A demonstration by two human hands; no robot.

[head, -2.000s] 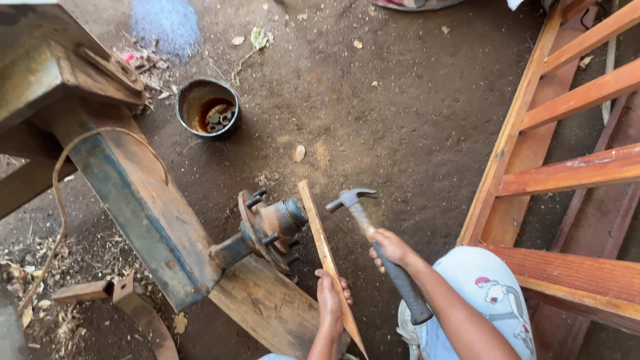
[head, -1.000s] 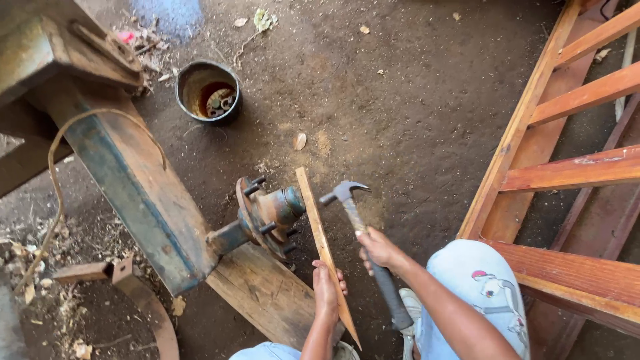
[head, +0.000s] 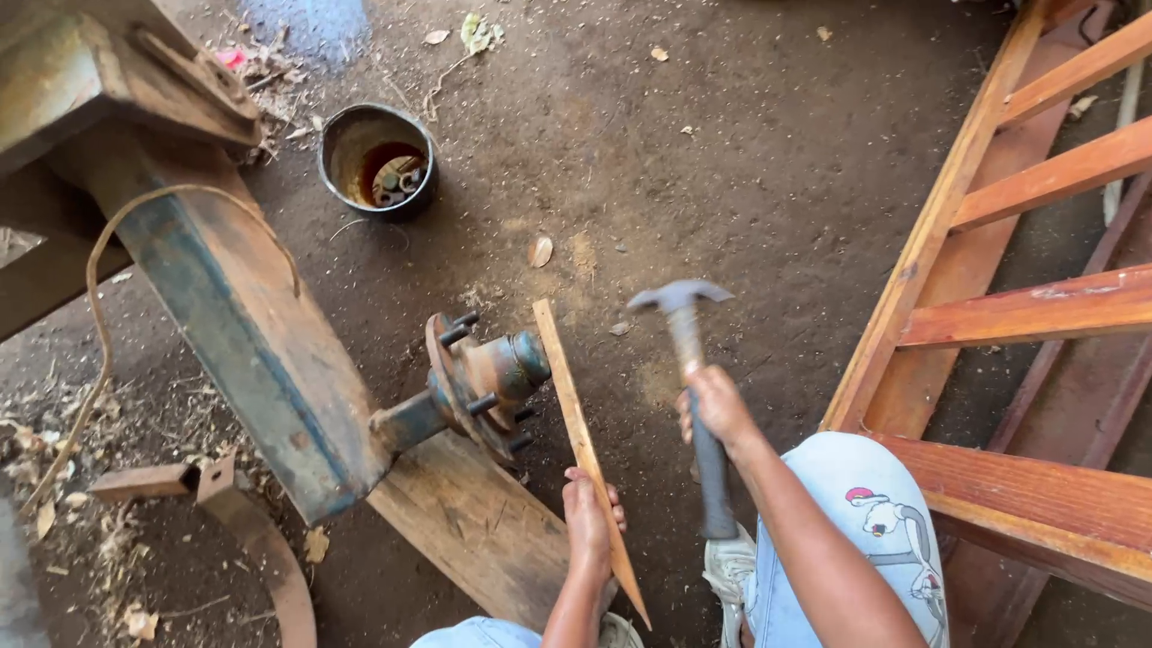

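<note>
My left hand grips a thin wooden strip near its lower part; the strip's upper end stands beside the capped end of a rusty wheel hub with studs. Whether strip and cap touch, I cannot tell. In my right hand is a claw hammer, held partway up its dark handle, its slightly blurred head to the right of the strip with a gap between. The hub sits on a stub axle at the end of a blue-brown metal beam.
A wooden plank lies beneath the hub. A black bucket holds brown liquid and metal parts. Orange-brown wooden slatted framework stands at the right. A curved rusty metal piece lies lower left, and a thin cord loops over the beam.
Between two seconds and one second ago, my right hand and the hammer moved slightly left, nearer the strip; now a wider gap shows again. My left hand keeps its hold on the strip.
</note>
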